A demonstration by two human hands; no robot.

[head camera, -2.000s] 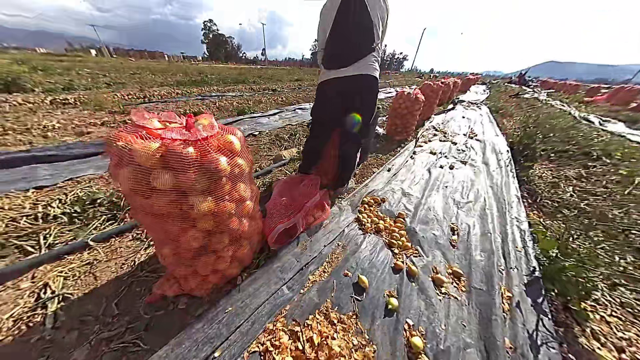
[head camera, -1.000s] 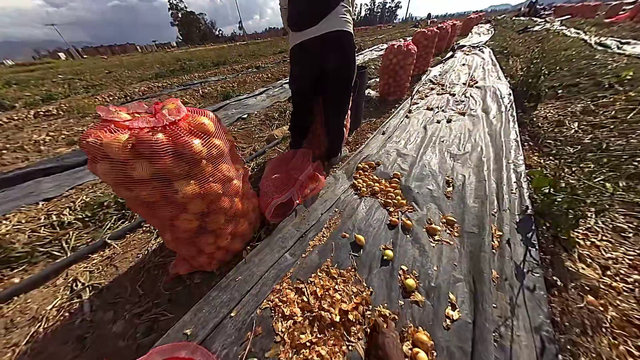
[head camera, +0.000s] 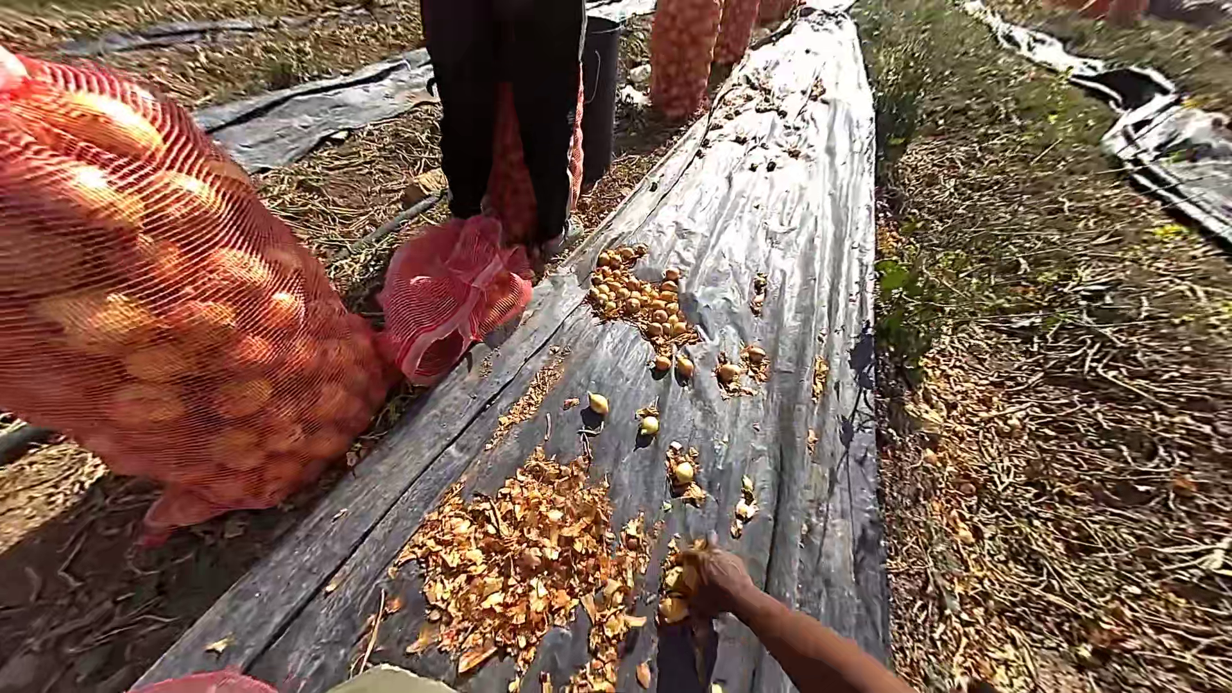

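My right hand (head camera: 717,579) reaches down from the lower right onto a dark plastic sheet (head camera: 731,221), its fingers against a few onions (head camera: 674,608). Whether it grips one cannot be told. Left of it lies a heap of dry onion skins (head camera: 529,553). Single onions rest beyond, and a pile of small onions (head camera: 640,298) lies farther up the sheet. My left hand is not in view. At the bottom edge show a bit of red mesh (head camera: 207,682) and a pale rounded thing (head camera: 390,680) that I cannot identify.
A full red mesh sack of onions (head camera: 183,308) stands at the left, beside a smaller red mesh bag (head camera: 452,294). A person in dark trousers (head camera: 505,106) stands near a dark bucket (head camera: 601,101). More full sacks (head camera: 684,58) stand beyond. Dry stalks (head camera: 1039,462) cover the ground at right.
The view has tipped down and come nearer the sheet. My right hand, absent two seconds ago, came in at the bottom edge and is now at the onions beside the skins.
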